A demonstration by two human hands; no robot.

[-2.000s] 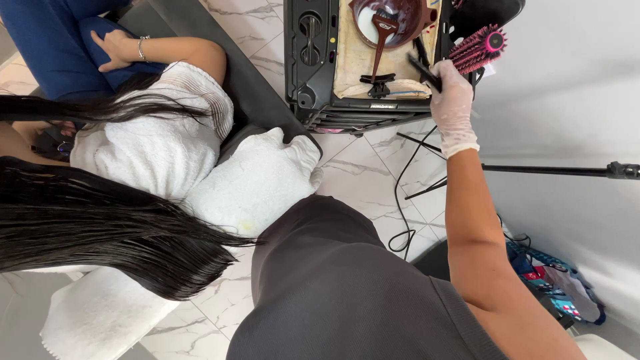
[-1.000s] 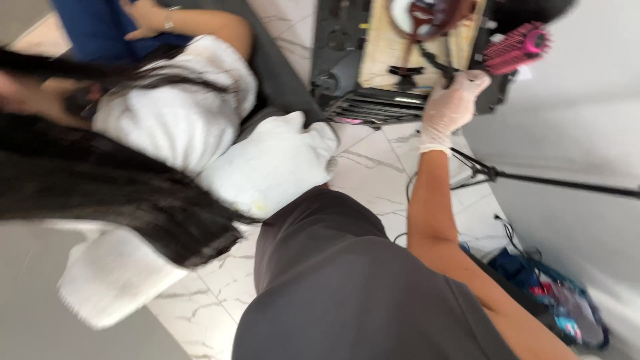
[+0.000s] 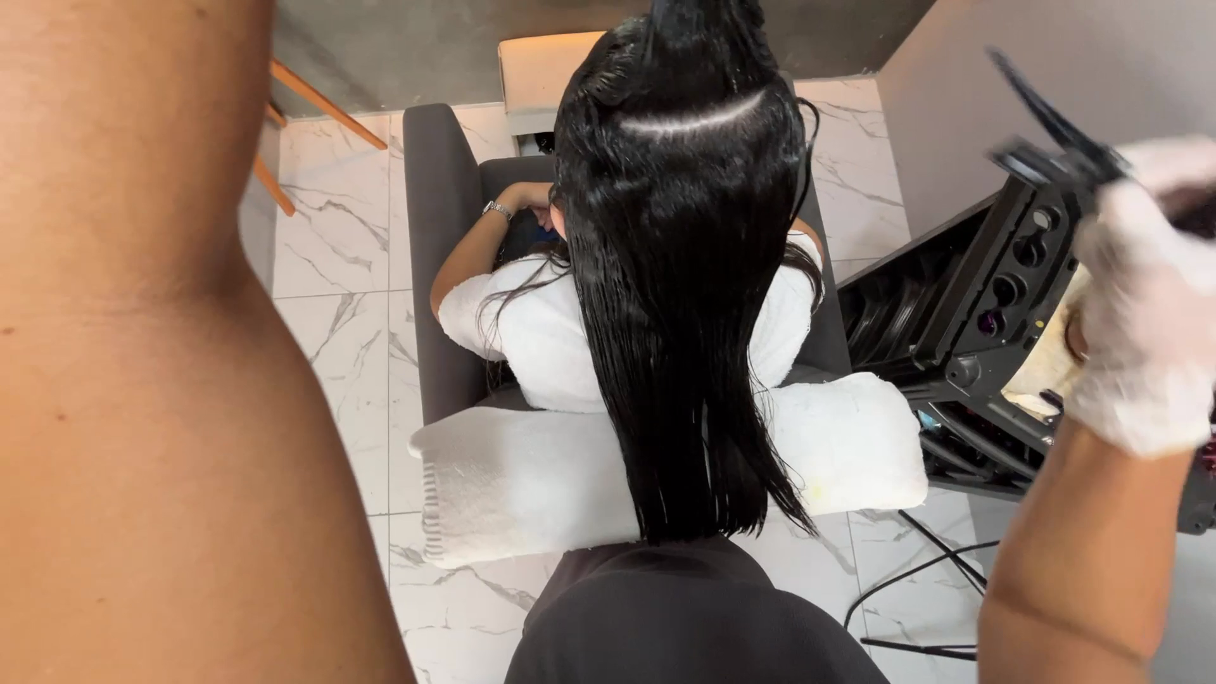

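Observation:
My right hand (image 3: 1145,294), in a translucent white glove, is raised at the right edge, closed on a black hair clip (image 3: 1064,142) whose two prongs stand apart. Another dark item beside it in the same hand is too blurred to name. A large bare arm (image 3: 152,313) fills the left side; my left hand is outside the picture. Between the arms, a seated person's long wet black hair (image 3: 684,285) hangs over the chair back, with a pale parting across the head and a bunched section above it. A white towel (image 3: 855,437) lies across the chair back under the hair.
A dark grey armchair (image 3: 440,256) holds the seated person. At the right stands a black salon trolley (image 3: 959,323) with a towel-lined top, partly behind my right hand. Black cables (image 3: 912,570) run over the marble-look floor, and wooden legs (image 3: 328,104) show at upper left.
The view has swung round to the back of the person's head. My right hand, earlier over the trolley top near a pink round brush, is now lifted with the clip. My left arm has come into view.

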